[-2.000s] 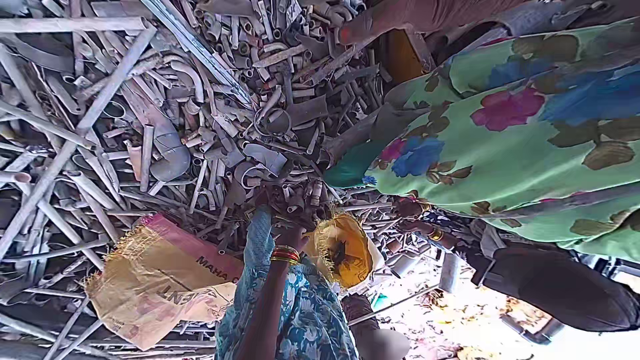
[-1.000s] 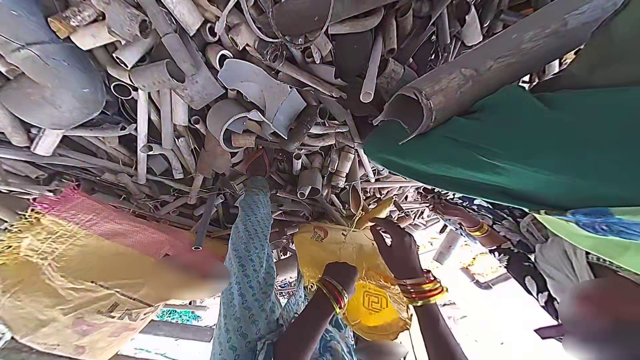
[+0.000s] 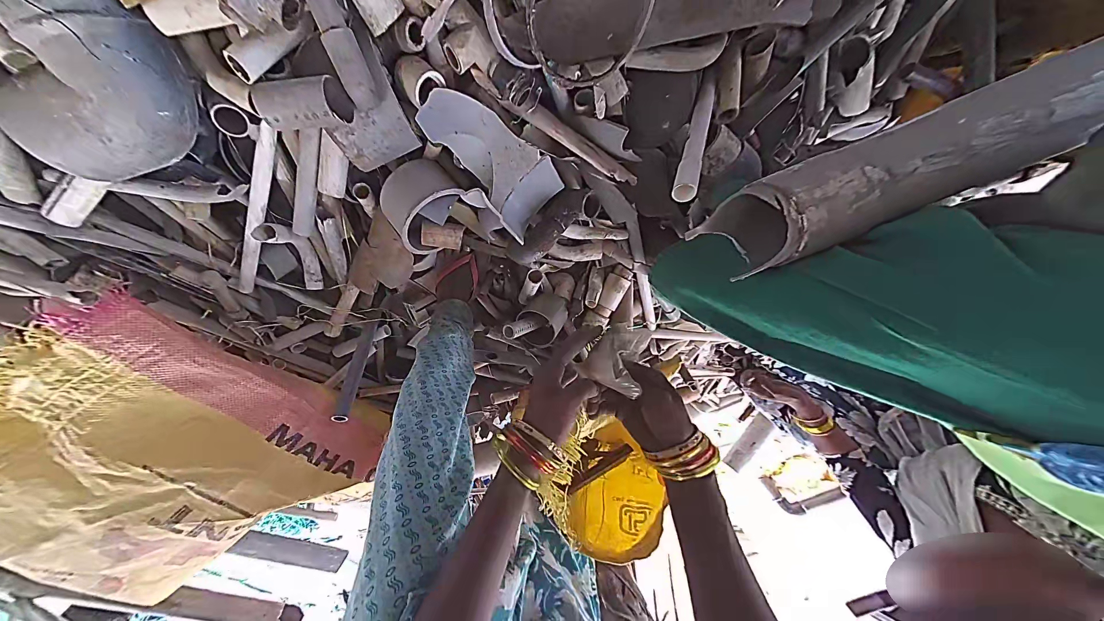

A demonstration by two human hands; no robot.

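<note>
My left hand (image 3: 556, 388) and my right hand (image 3: 651, 405) are together at the lower centre, both gripping a torn grey piece of plastic (image 3: 611, 362) between them. Bangles circle both wrists. Just below the hands hangs a yellow woven sack (image 3: 617, 500) with a frayed edge and printed marks, and something dark and narrow shows at its mouth. Broken pipe pieces (image 3: 535, 319) lie directly beyond the fingers. My leg in patterned blue cloth (image 3: 423, 431) stretches out to the left of the hands, the sandalled foot (image 3: 455, 278) on the heap.
Scrap pipes and a curved grey shard (image 3: 492, 155) cover the ground ahead. A large broken pipe (image 3: 906, 164) slants at the right over green cloth (image 3: 906, 302). A pink and tan sack (image 3: 216, 405) lies left. At the right, another person's braceleted hand (image 3: 789, 397) is near the heap.
One second ago the hands were apart above the yellow sack; now they meet on the grey plastic piece. Two seconds ago the view was farther from the heap, with flowered green cloth at right.
</note>
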